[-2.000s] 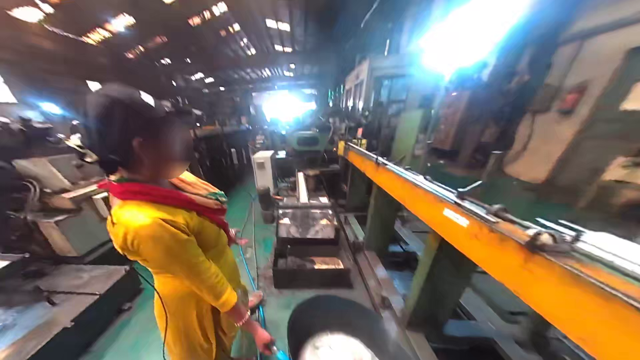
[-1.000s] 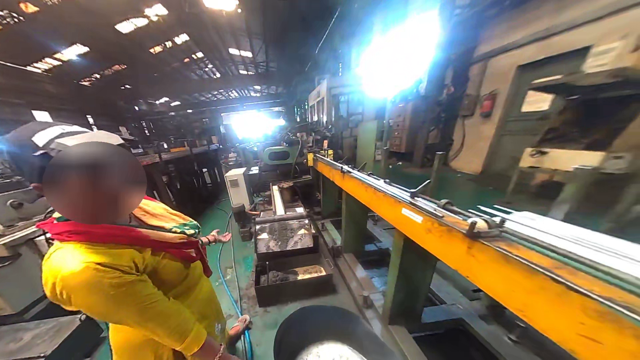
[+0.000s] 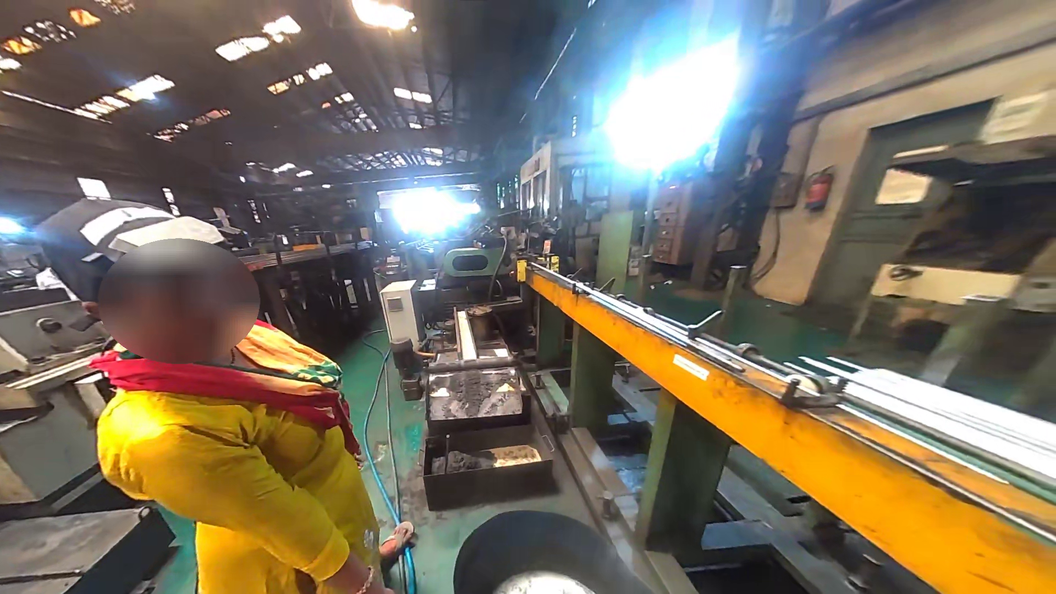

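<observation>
Neither my left hand nor my right hand shows in the head view. A large dark round tub [image 3: 495, 549] stands at the bottom centre, with something pale and bright inside it. Beyond it on the floor sit a dark metal tray [image 3: 487, 491] and another tray [image 3: 474, 419] behind, both holding dark grimy material. Along the right runs a long orange beam [image 3: 742, 404] on green posts, bearing several metal rods [image 3: 949, 412].
At the left stands a person in yellow clothes [image 3: 239, 470], beside a blue hose [image 3: 379, 478] on the green floor. Machinery [image 3: 41, 404] lines the left edge. A fire extinguisher [image 3: 819, 190] hangs on the right wall.
The person in yellow has turned the face toward the camera. The hand stretched out at the person's side one second ago no longer shows there. The view has swung to the right.
</observation>
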